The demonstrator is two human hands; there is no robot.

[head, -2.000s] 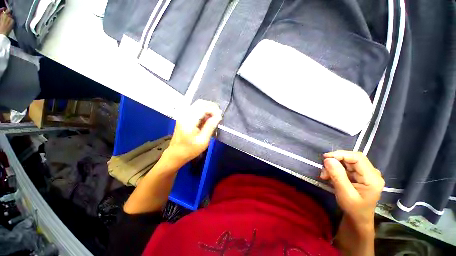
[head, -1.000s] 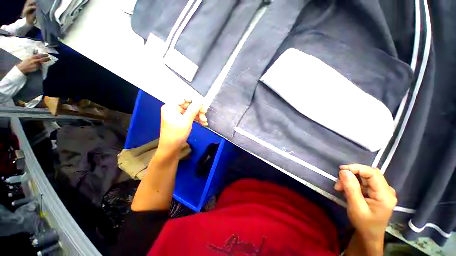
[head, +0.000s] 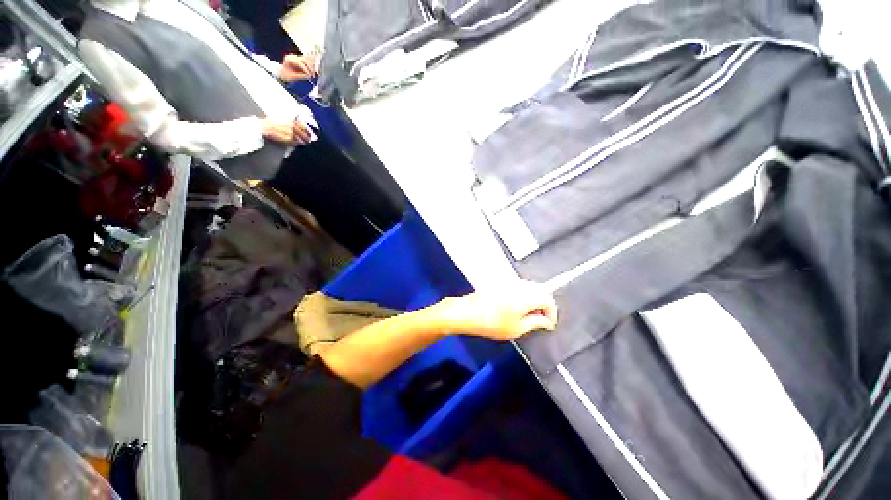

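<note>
The grey garment [head: 674, 256] lies on the white table, its bottom hem along the table's near edge. A white piping line [head: 608, 426] runs beside the hem. A broad white band, perhaps a pocket flap [head: 735, 395], lies on the panel. A grey sleeve or side piece with double stripes and a white end band [head: 512, 221] lies farther left. My left hand [head: 523, 311] is at the garment's front corner at the table edge, fingertips pinched on the cloth. My right hand is out of the picture.
Another worker [head: 210, 88] in white sleeves stands at the table's far left, both hands near folded grey garments [head: 420, 39]. A blue bin [head: 430, 391] with a tan folded cloth [head: 337, 322] is below the table edge. A metal rail [head: 161, 342] with spools runs down the left.
The view has swung left, so the other worker shows more fully and the table edge runs steeper. My right hand has left the picture. My left hand now pinches the garment's corner.
</note>
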